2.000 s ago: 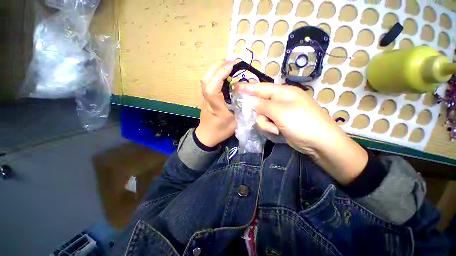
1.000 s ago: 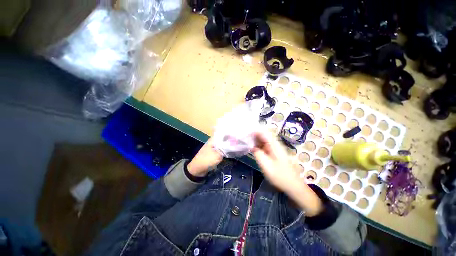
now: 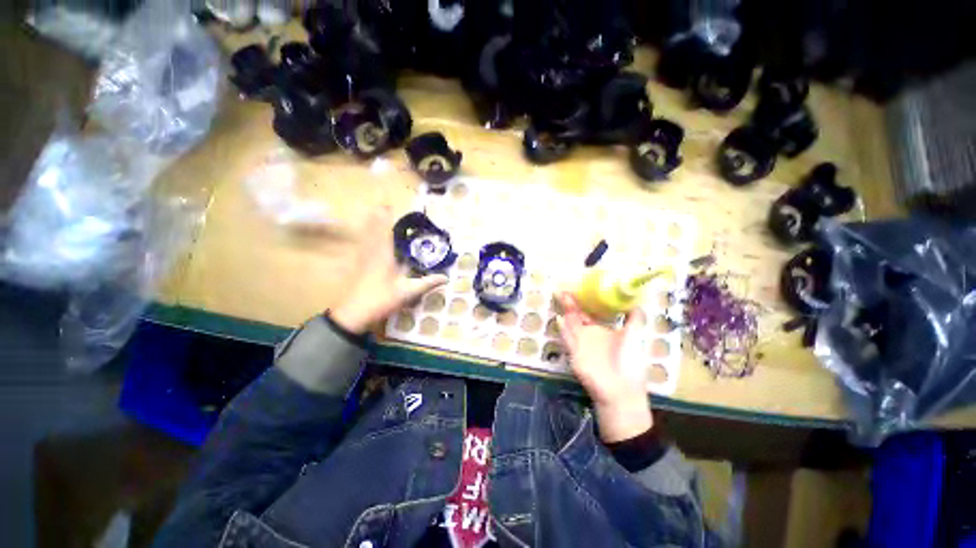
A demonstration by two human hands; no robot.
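My left hand [image 3: 374, 287] is blurred, its thumb and fingers apart beside a black housing [image 3: 424, 244] at the white perforated tray's [image 3: 669, 369] upper left corner. A second black housing [image 3: 499, 276] with a pale centre ring rests on the tray. A yellow squeeze bottle [image 3: 608, 290] lies on the tray, its nozzle pointing up and right. My right hand [image 3: 601, 348] is at the bottle's near side, thumb and fingers touching it; whether it grips is unclear. A blurred whitish wipe or small bag [image 3: 281, 191] is left of the tray.
A pile of black housings [image 3: 567, 80] spans the bench's far side. Purple strands [image 3: 722, 323] lie right of the tray, a small black piece [image 3: 597, 253] on it. Clear bags [image 3: 70, 209] are at left, a bag with dark parts [image 3: 910, 321] at right. A blue bin [image 3: 171, 391] is below.
My hands have moved apart. The whitish wipe or bag has left them and is now at the left. My right hand has moved to the bottle, my left beside the left housing. The view has shifted.
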